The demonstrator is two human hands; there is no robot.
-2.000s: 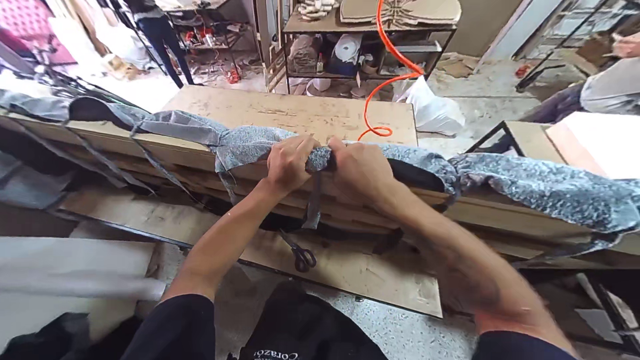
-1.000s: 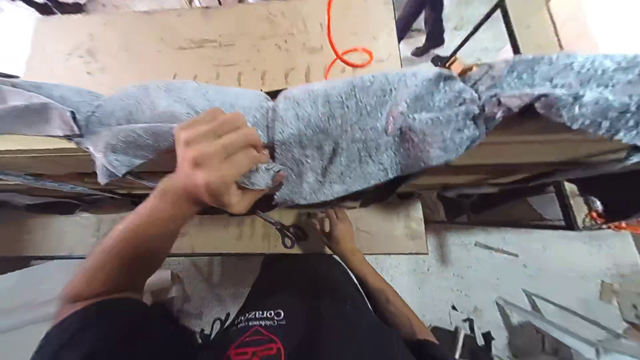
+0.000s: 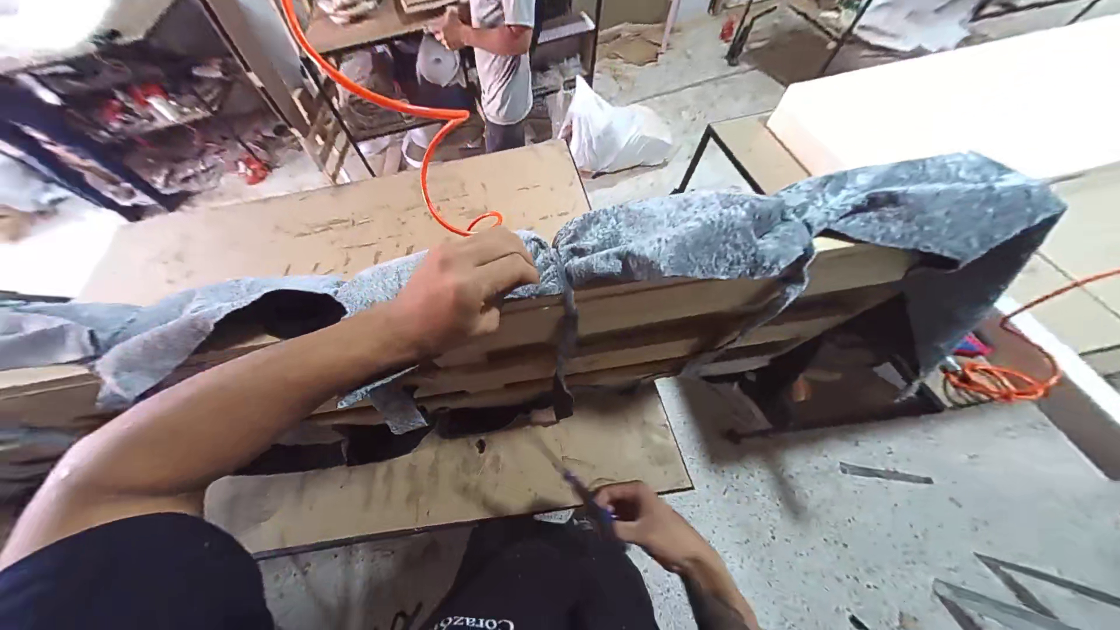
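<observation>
A long bundle of wooden boards [image 3: 647, 311] crosses the view, its top covered with grey-blue plush fabric [image 3: 678, 236] cinched by fabric strips. My left hand [image 3: 468, 284] lies on the fabric near the middle, its fingers curled at a gathered part; what is between them is hidden. Just right of it, a dark strip [image 3: 567, 341] hangs down the boards' side. Lower down, my right hand [image 3: 643, 521] holds dark-handled scissors [image 3: 591, 499], blurred, over the edge of a cardboard-coloured panel [image 3: 472, 490].
Behind the bundle lies a marked brown panel [image 3: 350, 236] with an orange coiled hose [image 3: 429, 166] over it. A person [image 3: 506, 70] stands by a shelf near a white sack [image 3: 617, 131]. A pale foam block [image 3: 954, 96] is at right. Metal pieces [image 3: 1006, 595] lie on the floor.
My right hand, near the scissors on the lower panel one second ago, now holds them farther right. My left hand remains at the fabric. The view has shifted. A person now shows by the shelf.
</observation>
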